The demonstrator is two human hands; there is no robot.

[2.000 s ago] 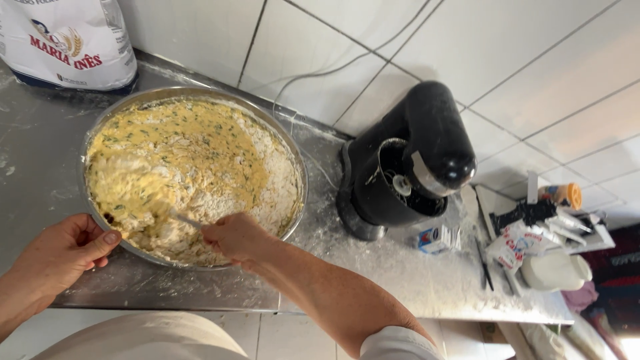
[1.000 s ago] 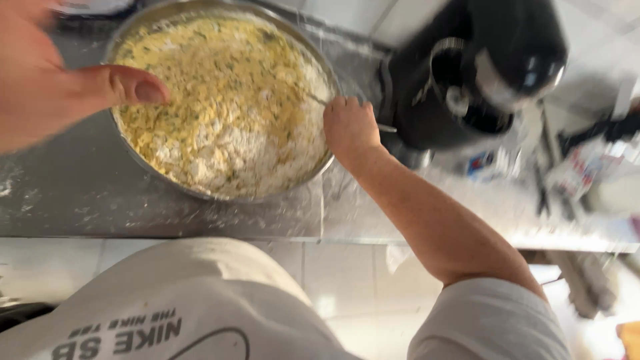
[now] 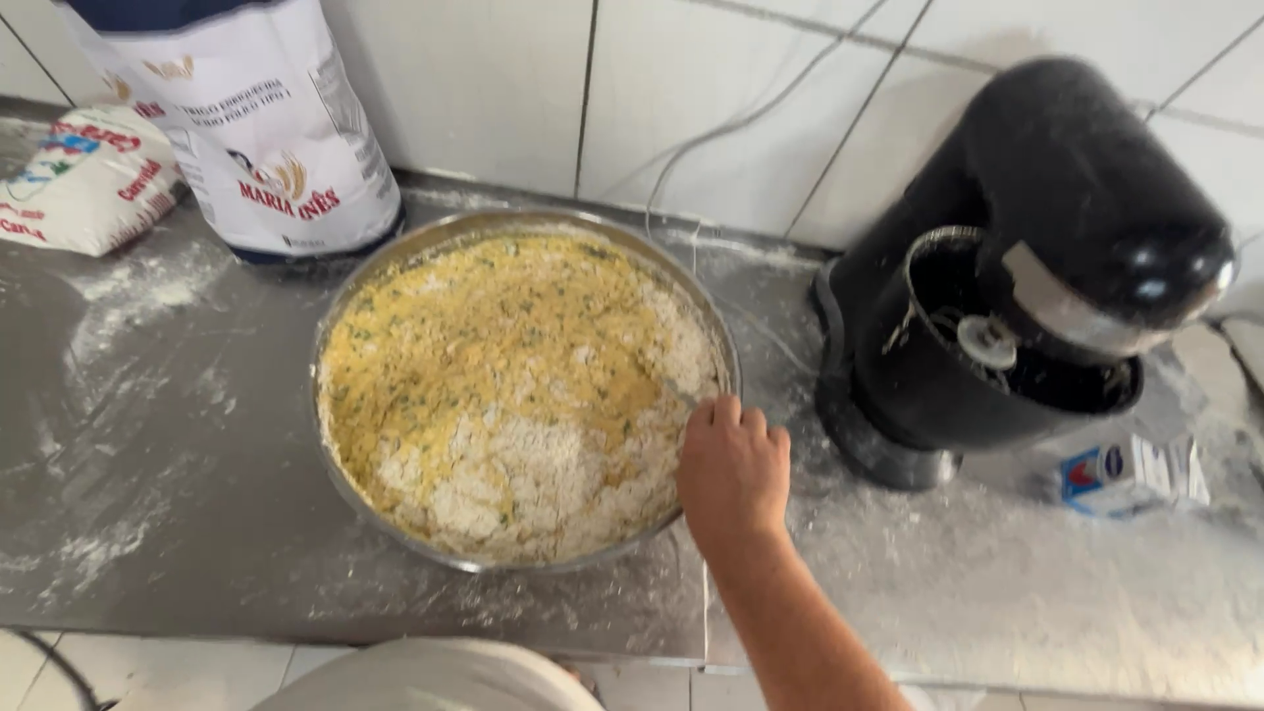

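A wide round metal bowl point(image 3: 474, 566) rests on the steel counter. It holds a yellow dough mixture point(image 3: 494, 336) flecked with green, with loose white flour point(image 3: 538, 459) lying over its lower and right parts. At the bowl's right side my right hand point(image 3: 736, 469) is closed on a thin metal utensil point(image 3: 681, 393), whose far end goes into the mixture; its kind cannot be told. My left hand is out of view.
A white flour bag point(image 3: 286, 148) stands behind the bowl, with a smaller printed bag point(image 3: 99, 183) further left. On the right are a black stand mixer point(image 3: 1076, 207) with its cable and a small carton point(image 3: 1126, 479). Flour dusts the steel counter point(image 3: 197, 474).
My left hand, at the bowl's left rim two seconds ago and raised over its left side one second ago, has left the view. My right hand has moved from the bowl's near edge to its right side.
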